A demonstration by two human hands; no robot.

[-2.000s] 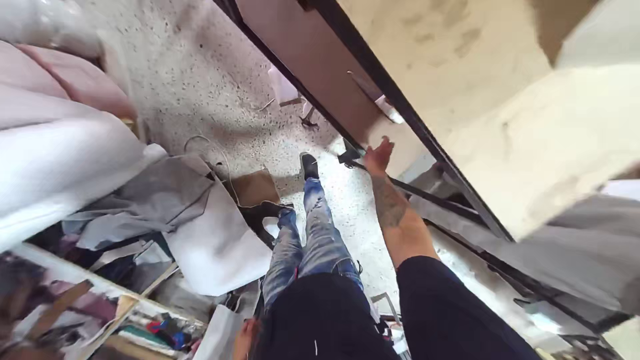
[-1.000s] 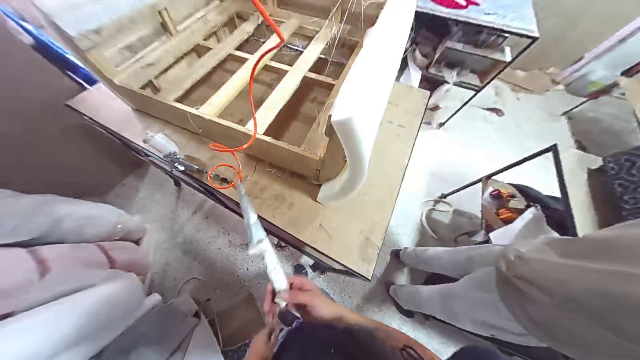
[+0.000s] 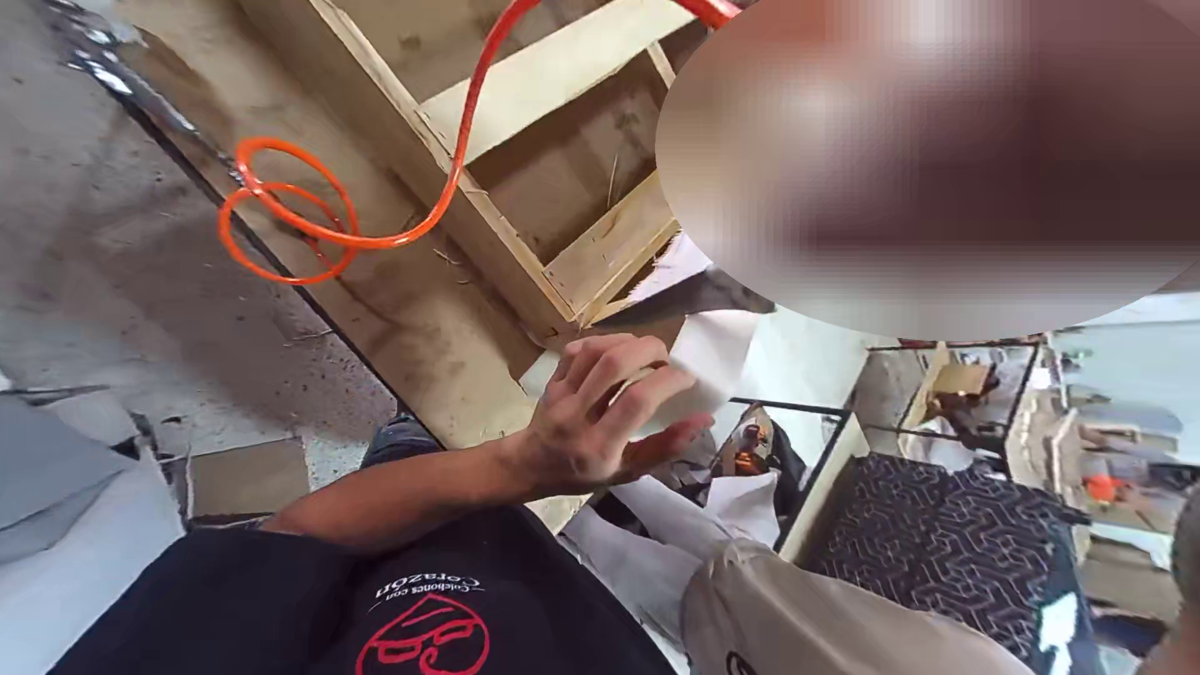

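My left hand (image 3: 614, 403) reaches from the left with its back up, fingers half curled and apart from the thumb. It is just below the near corner of a wooden furniture frame (image 3: 502, 248) and in front of a white sheet-like piece (image 3: 717, 347); contact with that piece is unclear. An orange coiled air hose (image 3: 441, 202) loops over the frame and the table edge. At the upper left, the hose's coils meet a blurred metal tool (image 3: 150, 103) along that edge. My right hand is not in view.
The frame stands on a brown-topped table (image 3: 422, 347). A person in a beige garment (image 3: 797, 609) stands close on the right, near black patterned fabric (image 3: 947, 544) and a dark metal-framed rack (image 3: 834, 469). Cardboard (image 3: 248, 478) lies at the lower left. A blur covers the upper right.
One second ago both hands were together on a long, pale object; now only my left hand shows, by the frame's corner. The view has swung strongly.
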